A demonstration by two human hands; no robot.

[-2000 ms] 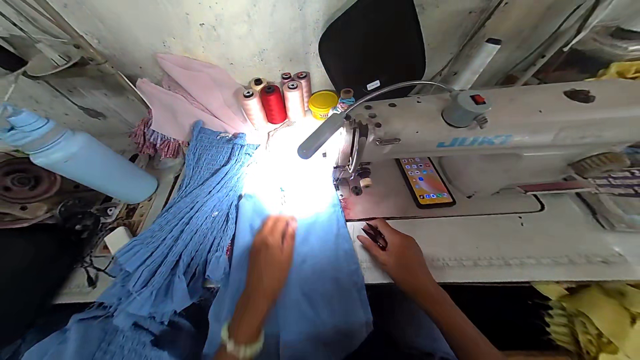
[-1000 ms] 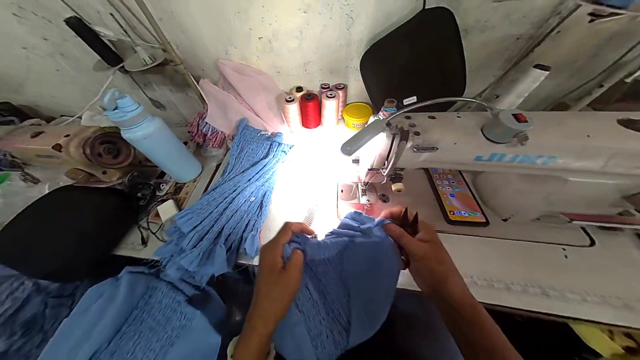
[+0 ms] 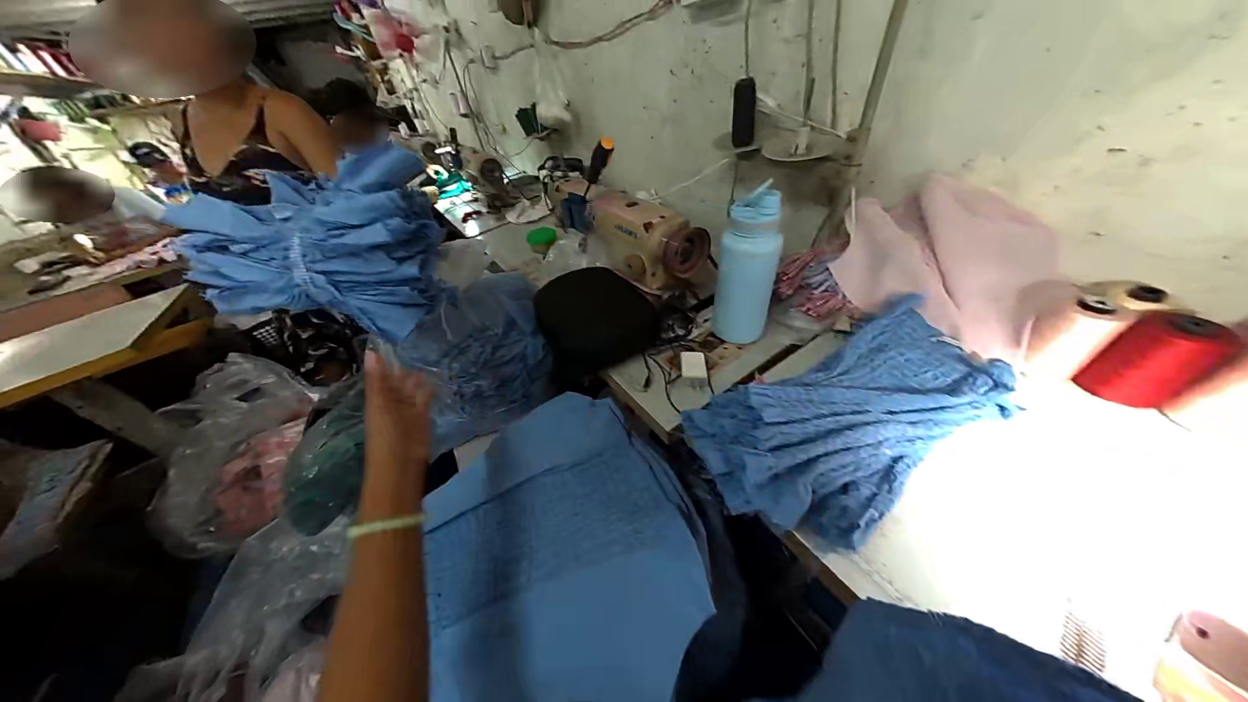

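My left hand (image 3: 398,395) is stretched out at the left, blurred, just under a large tied bundle of blue fabric (image 3: 302,244); whether it touches the bundle I cannot tell. Beside my left forearm lie flat blue fabric pieces (image 3: 575,546). A pile of gathered blue fabric (image 3: 838,419) rests on the sewing table (image 3: 936,526). Dark blue fabric (image 3: 946,653) shows at the bottom edge. My right hand is out of view. Red thread on a cone (image 3: 1155,359) stands at the right by paler cones.
A light blue bottle (image 3: 749,268), a small white block (image 3: 693,367) and cables stand near a second sewing machine (image 3: 634,229). Pink fabric (image 3: 985,253) leans on the wall. Plastic bags (image 3: 234,458) fill the lower left. A person (image 3: 253,132) is behind the blue bundle.
The view has swung far to the left. My left hand has let go of the blue fabric at the sewing machine and is now extended leftward. My right hand has gone out of view.
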